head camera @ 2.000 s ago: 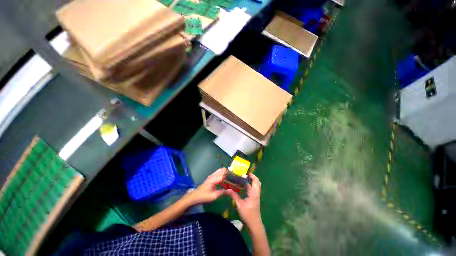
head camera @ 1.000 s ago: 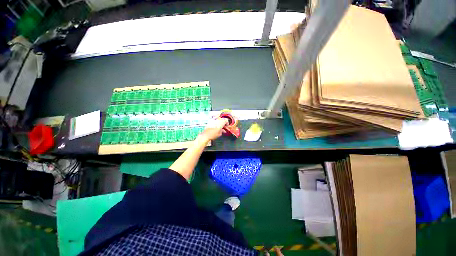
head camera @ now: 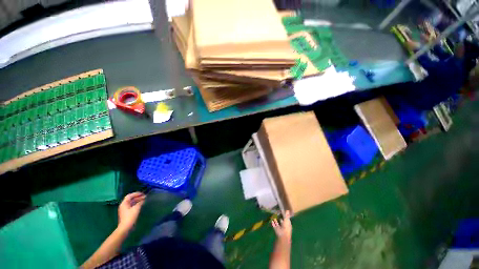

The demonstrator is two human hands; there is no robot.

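Note:
The yellow and red tape roll lies on the bench beside the loaded layer of green circuit board panels. My left hand is low in front of the blue stool, fingers curled; a thin dark shape shows at its fingertips, and whether it holds anything is unclear. My right hand is at the near lower corner of the low cardboard stack, its fingers apart; contact is unclear. The large cardboard stack stands uneven on the bench.
The blue stool is under the bench edge. Teal-green cartons are at lower left. A white sheet and loose panels lie beyond the large stack. Another cardboard-topped pile stands further right. A person in dark clothing is at the far right.
The view has swung right. The hand that was on the tape roll has let go of it and drawn back from the bench. Both my hands now show below the bench edge.

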